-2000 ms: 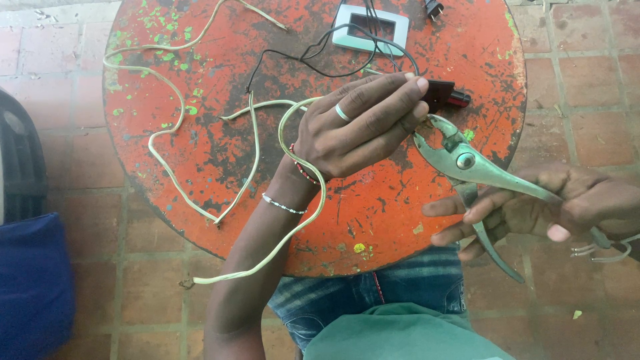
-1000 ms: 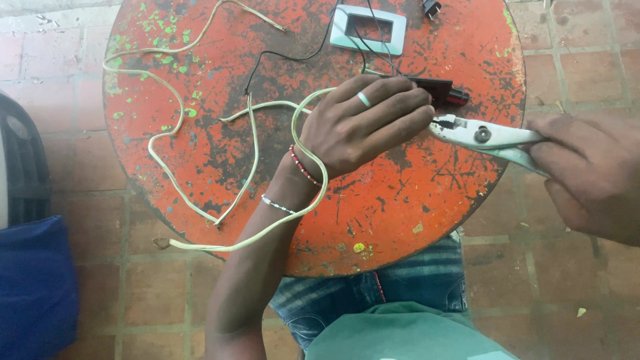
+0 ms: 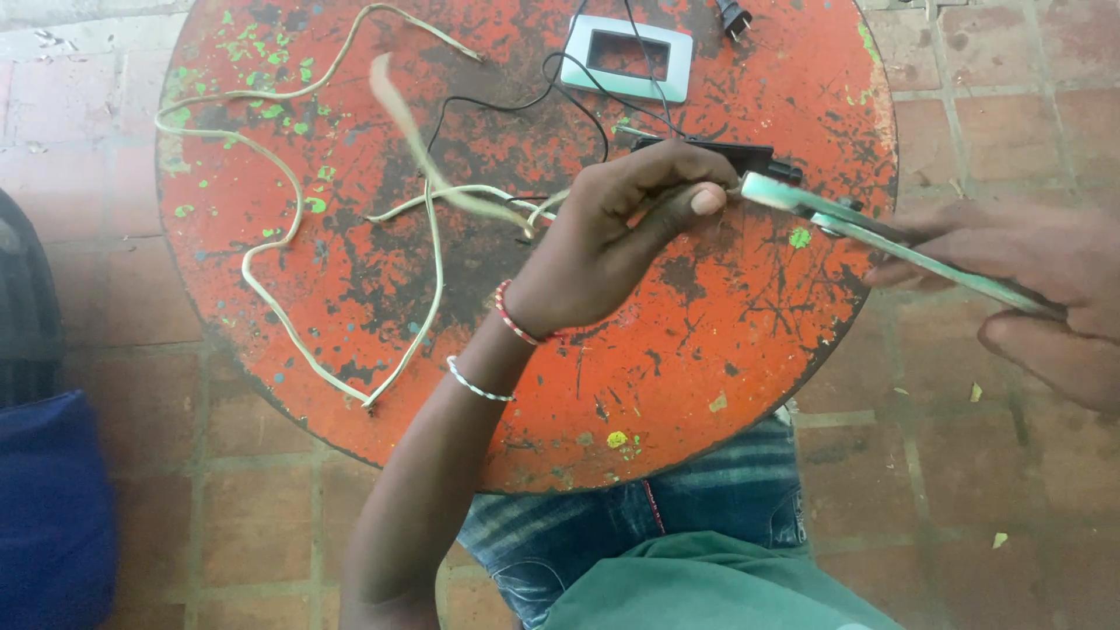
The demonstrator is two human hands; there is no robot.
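Note:
My left hand [image 3: 643, 232], over the round red table [image 3: 560, 455], pinches a pale electrical cable between thumb and fingers. Its loose length [image 3: 416, 140] is blurred and points up and left from the hand. At my left fingertips, the jaws of metal slip-joint pliers [image 3: 862, 223] meet the cable's end; the exact grip is too small to tell. My right hand [image 3: 1041, 280], partly blurred, is closed around the plier handles, off the table's right edge. Just behind my left fingers lies a black device [image 3: 744, 159], partly hidden.
A longer pale cable [image 3: 293, 184] curves over the table's left side. A white rectangular frame [image 3: 682, 66] lies at the back with thin black wires [image 3: 503, 107] across it, beside a black two-pin plug [image 3: 735, 17]. Blue fabric [image 3: 57, 507] is at the far left.
My left hand has turned over so its thumb shows, and the cable's loose end has swung from below the wrist to above it. The pliers have rotated edge-on in my right hand.

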